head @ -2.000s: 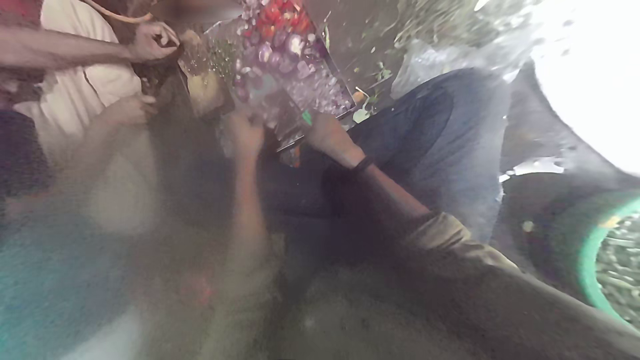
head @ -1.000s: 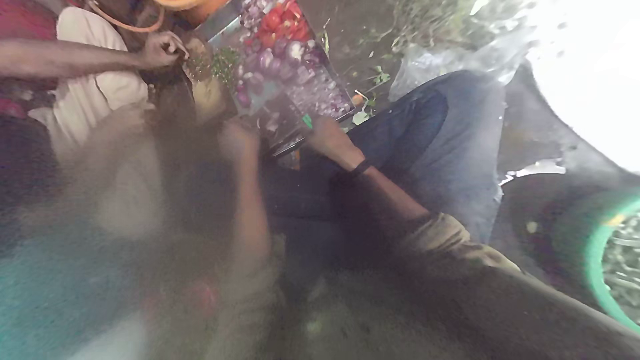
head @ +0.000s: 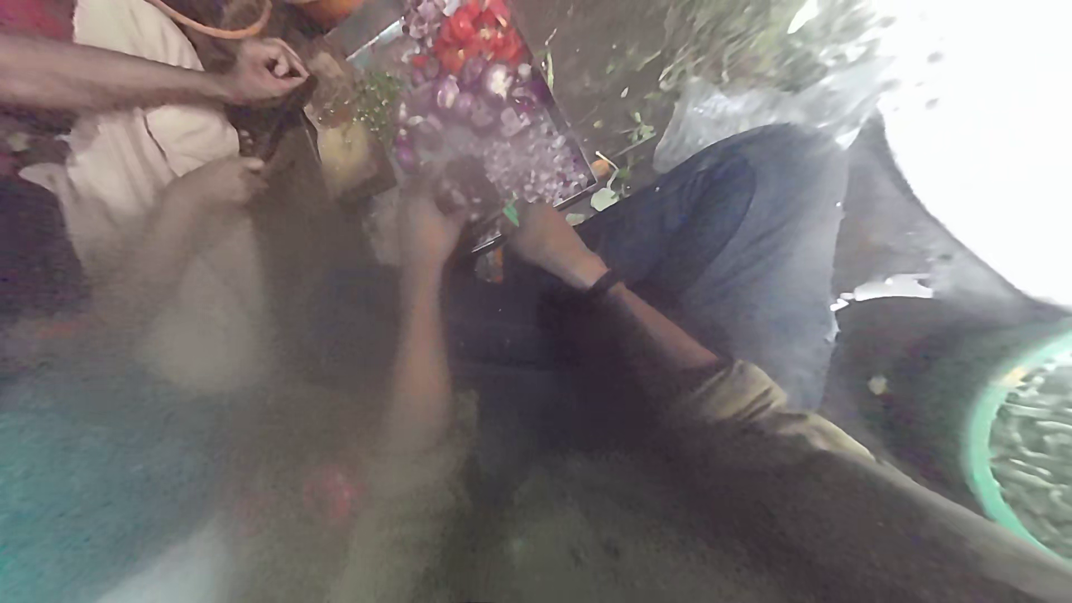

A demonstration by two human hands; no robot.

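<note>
A shallow tray lies past my knees, with red tomato pieces at its far end, purple onions in the middle and chopped onion at the near end. My left hand is at the tray's near left corner, blurred, and its fingers and anything in them cannot be made out. My right hand, with a dark band on the wrist, is curled at the near edge around a small thing whose green part shows by the fingers. The rest of that thing is hidden.
Left of the tray are a board and chopped greens. Another person's hands are at the upper left. A clear plastic bag lies beyond my knee. A green-rimmed container stands at lower right. Haze blurs the lower left.
My left hand has shifted slightly beside the tray's near end. My right hand stays in about the same place with the green-ended thing.
</note>
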